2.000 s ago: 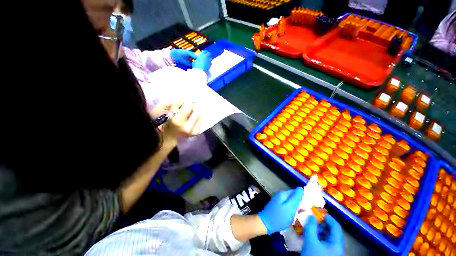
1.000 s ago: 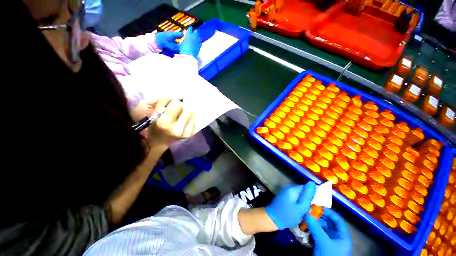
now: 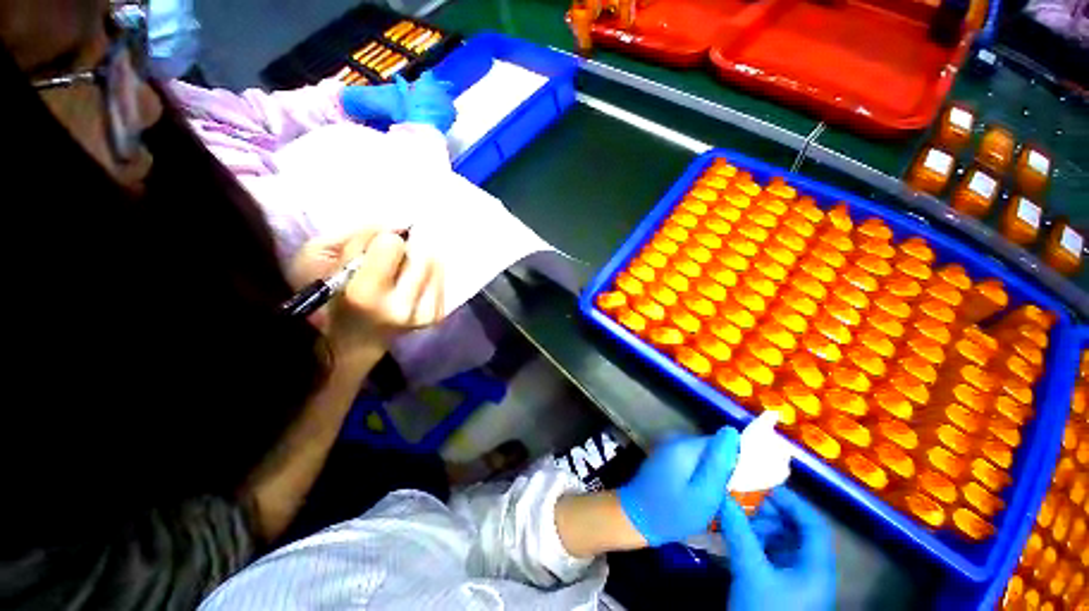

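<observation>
My left hand point(image 3: 681, 487), in a light blue glove, holds a white wiping cloth point(image 3: 762, 458) against an orange piece point(image 3: 748, 501). My right hand point(image 3: 782, 551), also gloved, grips the same orange piece from the right and below; fingers and cloth hide most of it. Both hands are at the near edge of a blue tray point(image 3: 675, 356) filled with rows of glossy orange pieces. A second blue tray point(image 3: 1048, 507) with orange pieces is cut off at the right edge.
A bystander at left holds a white paper sheet point(image 3: 478, 233) and a pen point(image 3: 313, 295). Another worker's gloved hands point(image 3: 412, 103) are by a blue bin point(image 3: 543, 107). Red trays point(image 3: 836, 74) and set-apart orange pieces point(image 3: 982, 189) lie beyond a metal rail.
The view has shifted a little. The cloth has moved over the orange piece, covering more of it. The bystander's pen hand has moved slightly left in view.
</observation>
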